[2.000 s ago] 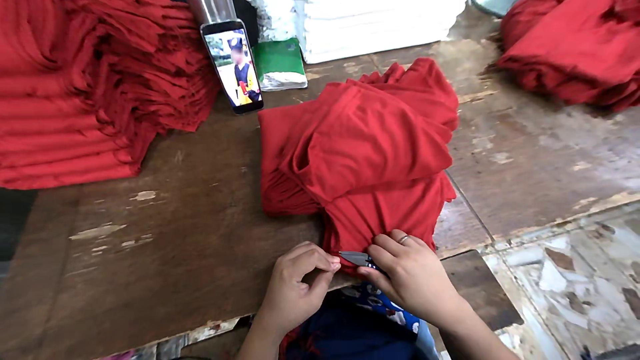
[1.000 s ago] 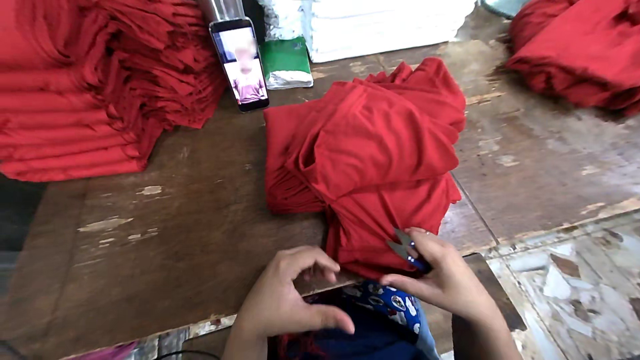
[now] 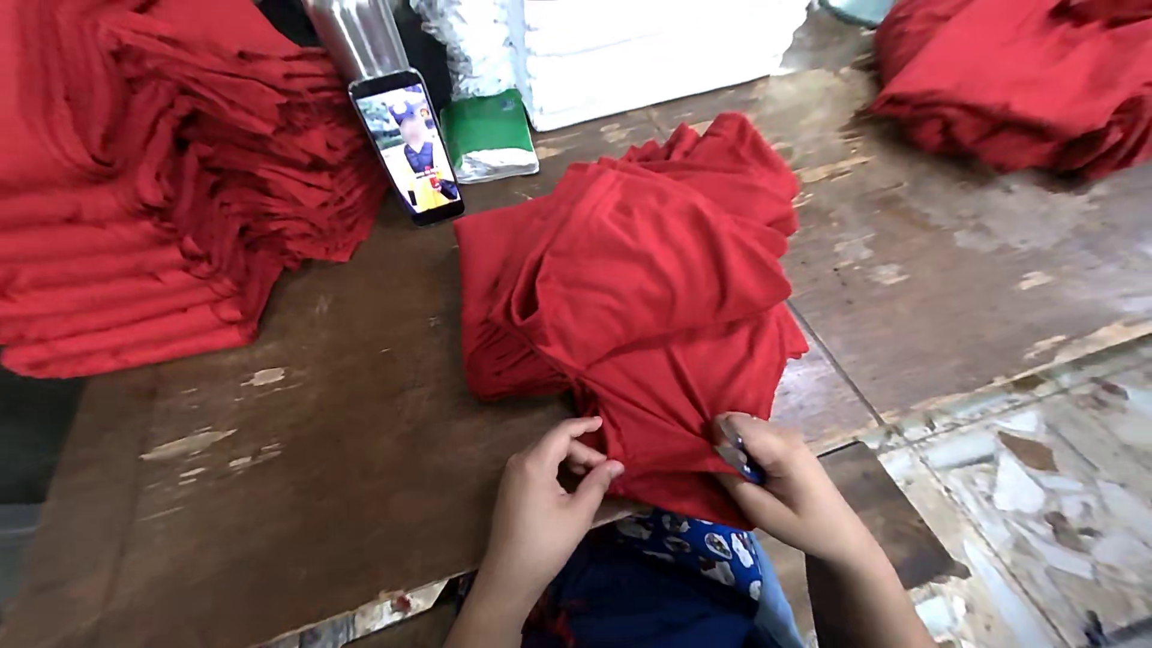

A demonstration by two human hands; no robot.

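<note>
A pile of red fabric pieces (image 3: 657,261) lies on the wooden table, its front part reaching to the near edge. My left hand (image 3: 553,490) pinches the left edge of the front red piece between thumb and fingertips. At the right of that piece, my right hand (image 3: 778,477) grips the cloth and also keeps small blue-handled thread snips (image 3: 745,457) in the palm; the blades are mostly hidden. The cloth is drawn into creases between both hands.
Stacked red fabric (image 3: 117,270) fills the left, beside a phone (image 3: 409,148) leaning on a metal container (image 3: 358,36). Behind are a green-and-white packet (image 3: 490,135) and a white stack (image 3: 648,54). More red cloth (image 3: 1017,90) lies at the right; the table's edge (image 3: 1035,373) borders a patterned floor (image 3: 1062,504).
One second ago both hands were off the cloth, the snips' blades showing in my right hand. Now both hands hold the front piece, and the snips are tucked into the right palm.
</note>
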